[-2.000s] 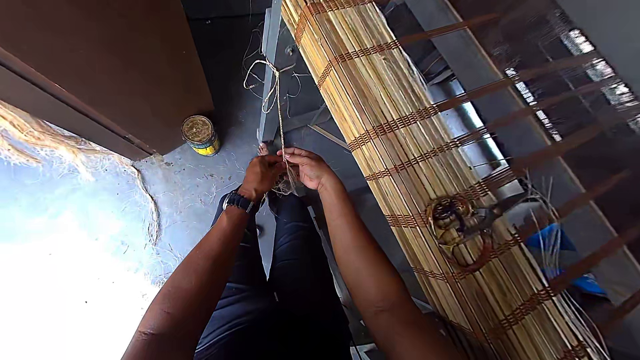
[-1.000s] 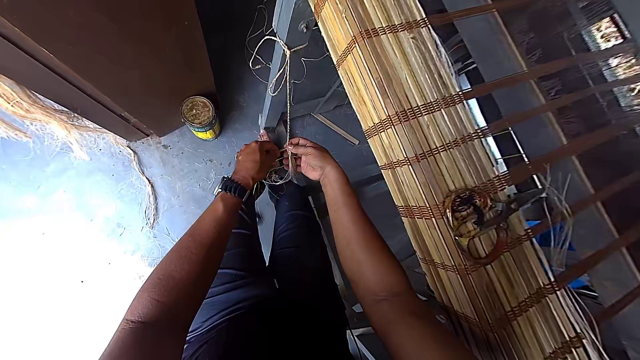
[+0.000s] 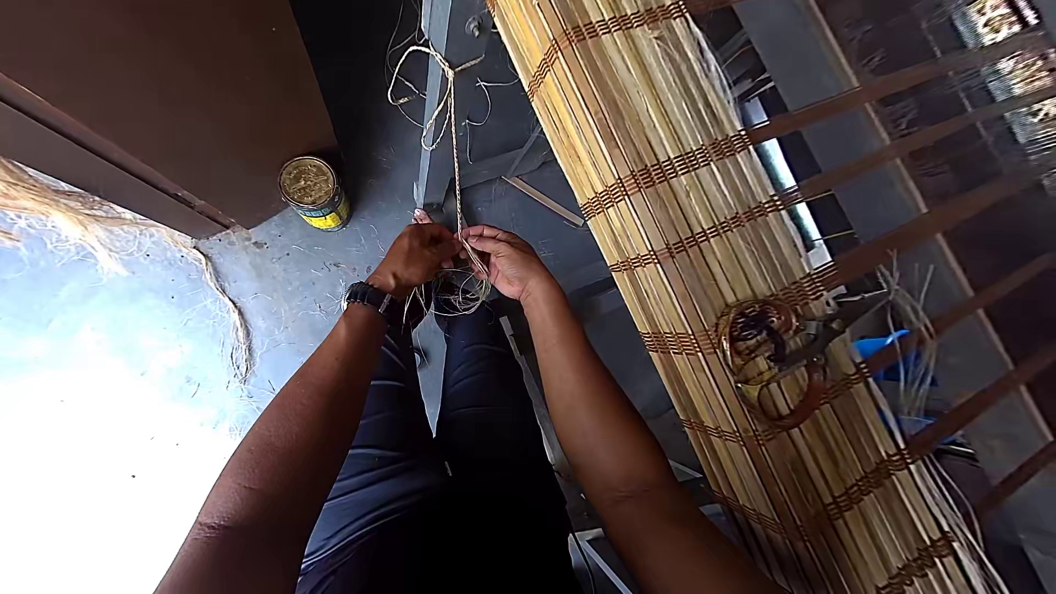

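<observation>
A braided fiber cord (image 3: pixel 454 157) hangs from a knot and loop near a grey metal frame bar (image 3: pixel 434 124). At its lower end my left hand (image 3: pixel 422 254), with a watch on the wrist, pinches the strands. Close beside it, my right hand (image 3: pixel 505 260) holds strands between thumb and fingers. Loose fiber ends (image 3: pixel 466 297) curl below both hands, over my lap. To the right runs a woven mat of flat natural strips (image 3: pixel 660 206) bound with brown thread. Scissors (image 3: pixel 775 363) and what looks like a ring of tape or wire rest on it.
An open tin can (image 3: pixel 313 194) stands on the floor by a brown cabinet (image 3: pixel 165 91). Pale raw fibers (image 3: pixel 82 206) lie at the left. Brown warp bands (image 3: pixel 907 161) stretch right from the mat, with a blue object (image 3: pixel 895 355) beneath. A thin wooden strip (image 3: pixel 544 200) lies under the frame.
Both hands stay close together at the lower end of the cord, with small shifts of the fingers. The view has moved slightly.
</observation>
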